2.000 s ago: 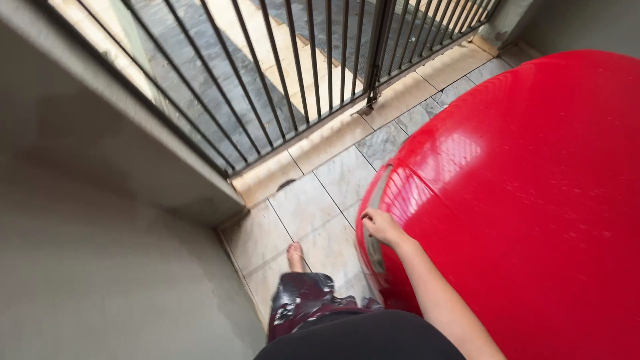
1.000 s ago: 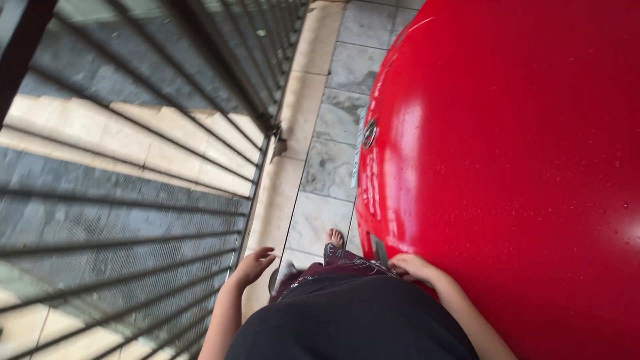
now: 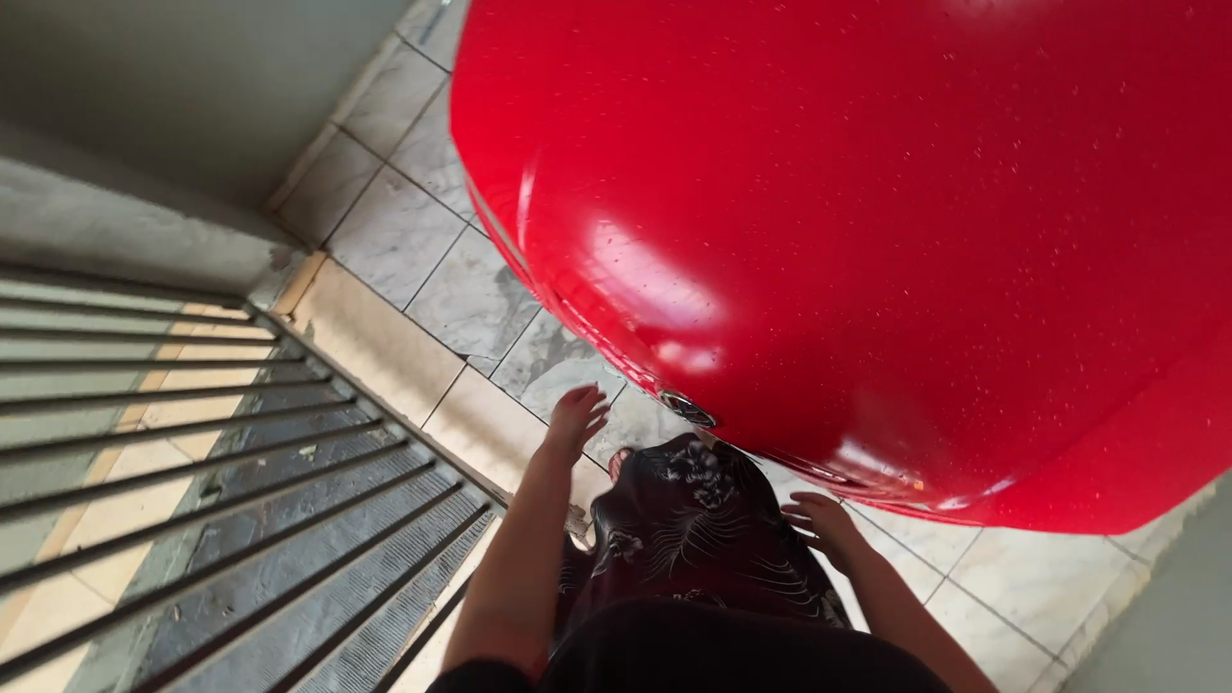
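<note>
Both arms hang in front of my body, fingers apart and nothing held. My left hand is over the tiled floor, between the metal gate and the front of a red car. My right hand is just below the car's front edge, beside my dark patterned clothing; whether it touches the cloth is not clear. The red car hood has small droplets or specks on it, and a round emblem sits at its front edge, close to my legs.
A metal bar gate stands along my left, with a pale sill at its foot. Marble-look tiles run between gate and car. A grey wall rises at upper left, another wall at lower right.
The view has turned strongly along the car's front. Two seconds ago my right hand was at the car's headlight corner; now it is off the car, past the emblem. My left hand has come into view.
</note>
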